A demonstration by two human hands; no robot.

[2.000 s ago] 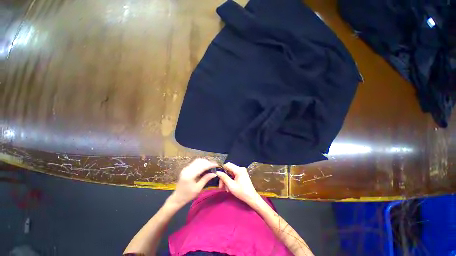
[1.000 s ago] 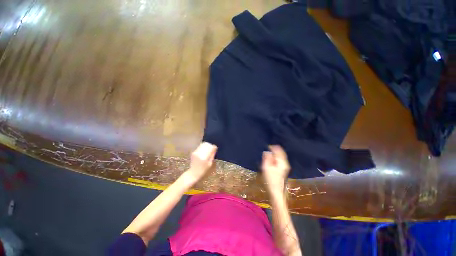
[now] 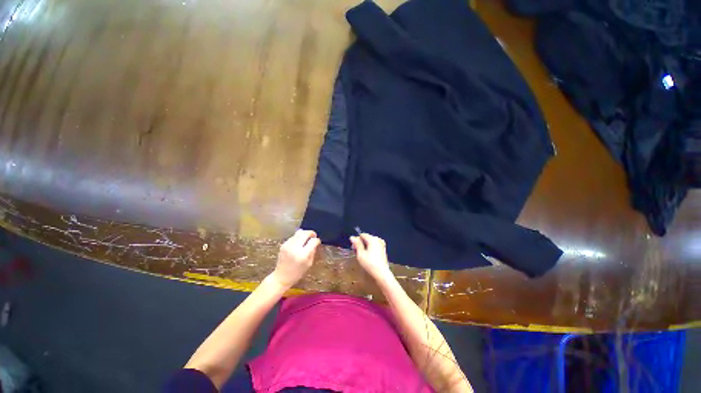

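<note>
A dark navy shirt or light jacket (image 3: pixel 430 130) lies on the glossy brown worktable (image 3: pixel 192 100). Its left edge is turned back, showing a paler inner strip (image 3: pixel 334 153). One sleeve (image 3: pixel 526 249) points to the lower right; another lies folded at the top. My left hand (image 3: pixel 297 255) pinches the garment's lower left corner at the hem. My right hand (image 3: pixel 370 252) is at the hem a little to the right, with a small glinting tip (image 3: pixel 357 230) at its fingers, likely thread snips. Whether it also grips cloth is unclear.
A black garment pile (image 3: pixel 615 100) with a small white label lies at the upper right. Pale cut threads (image 3: pixel 115 244) are scattered along the table's near edge, which has yellow marking (image 3: pixel 219 282). A blue plastic bin (image 3: pixel 526 361) stands on the floor at the lower right.
My hands first parted from close together at the near edge, then moved nearer each other at the hem. The garment's left edge is now turned back. The lower sleeve has swung out to the right.
</note>
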